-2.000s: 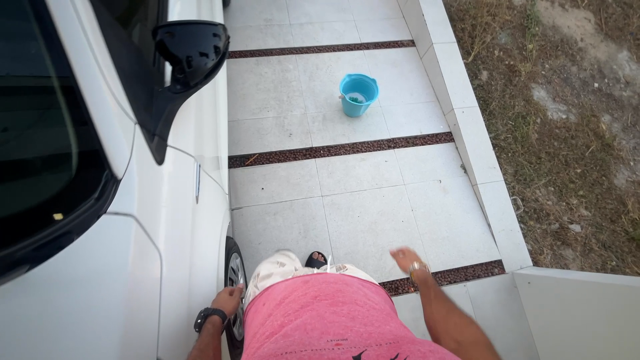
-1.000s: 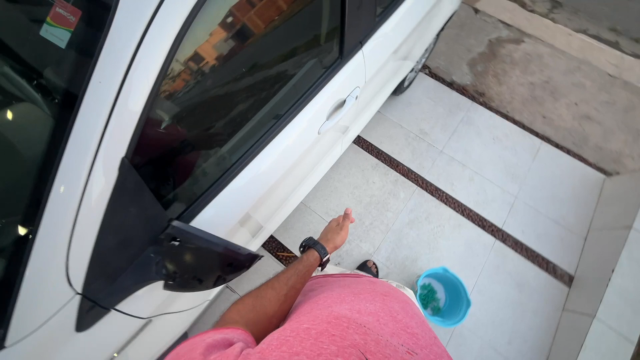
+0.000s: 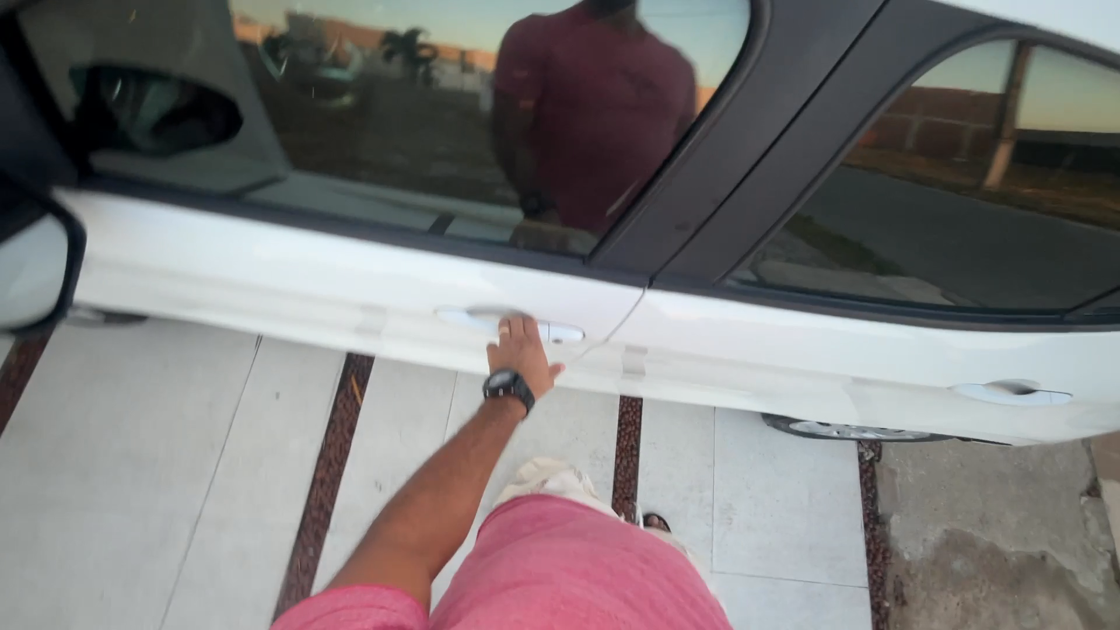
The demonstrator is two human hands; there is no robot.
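Note:
My left hand (image 3: 523,352), with a black watch (image 3: 508,388) at the wrist, reaches up to the front door handle (image 3: 560,332) of a white car. Its fingertips are at the handle, tucked at the recess behind it; how firmly they grip cannot be told. The front door (image 3: 289,271) sits flush with the rear door (image 3: 787,350), which has its own handle (image 3: 1011,395). My right hand is outside the view.
The side mirror (image 3: 35,254) juts out at the left edge. Pale floor tiles (image 3: 402,455) with dark pebble strips (image 3: 324,490) lie beside the car. A rear wheel (image 3: 857,430) shows at the right, near rough concrete (image 3: 989,525).
My left hand has come from free air to the front door handle. The view has turned strongly toward the car's side. The blue bucket and my right hand, visible earlier, are out of view.

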